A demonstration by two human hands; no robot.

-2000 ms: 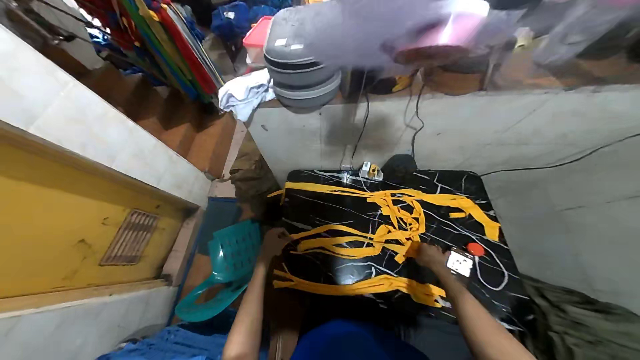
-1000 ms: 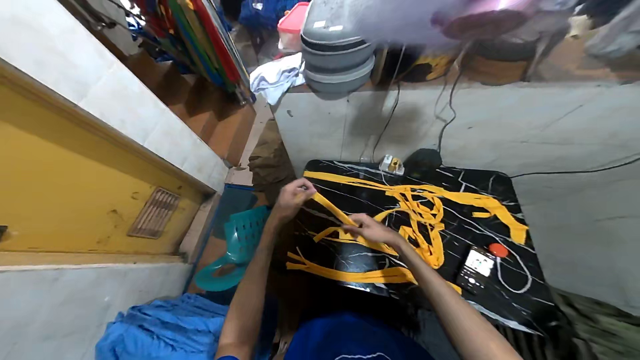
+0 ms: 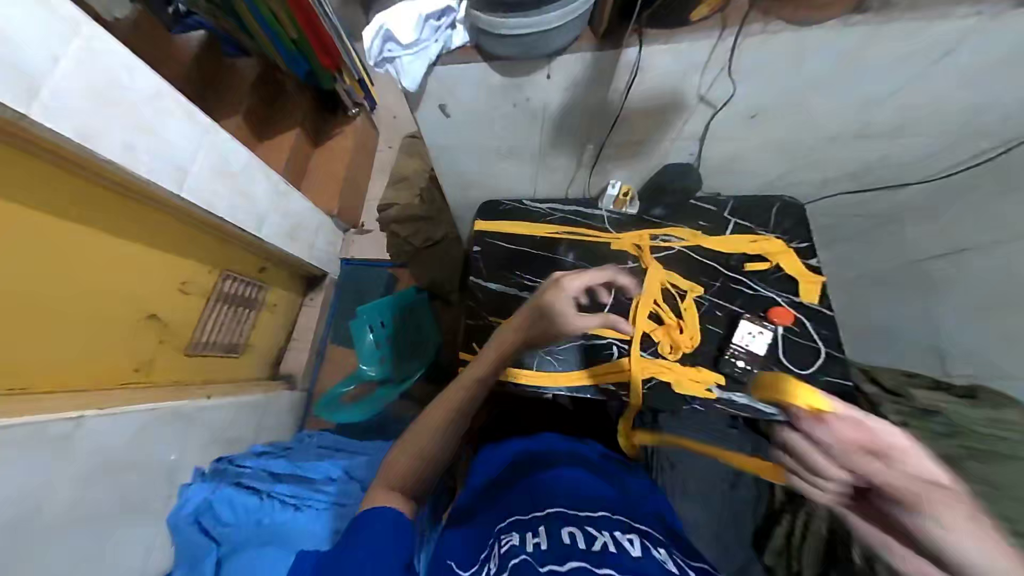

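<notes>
My left hand (image 3: pixel 572 308) is held over the middle of the black marble-patterned table (image 3: pixel 520 260), fingers curved apart beside a hanging run of yellow fabric strip (image 3: pixel 636 352). At the lower right my right hand (image 3: pixel 840 448), blurred, grips a yellow strip (image 3: pixel 788 392), with a length trailing from it toward the table's near edge. More yellow strips lie along the far edge, in a loose tangle at the centre and along the near edge. Scissors, partly hidden, seem to lie beside my right hand.
A phone-like device (image 3: pixel 750 344) with a lit screen lies on the table's right, near an orange round object (image 3: pixel 781 316) and white cord. A power adapter (image 3: pixel 619 197) sits at the far edge. Left stand a teal plastic chair (image 3: pixel 392 344) and blue cloth (image 3: pixel 272 496).
My left hand has let go of the yellow strip it held up a second ago. My right hand has moved right and toward my body, drawing a strip along. The view has shifted closer.
</notes>
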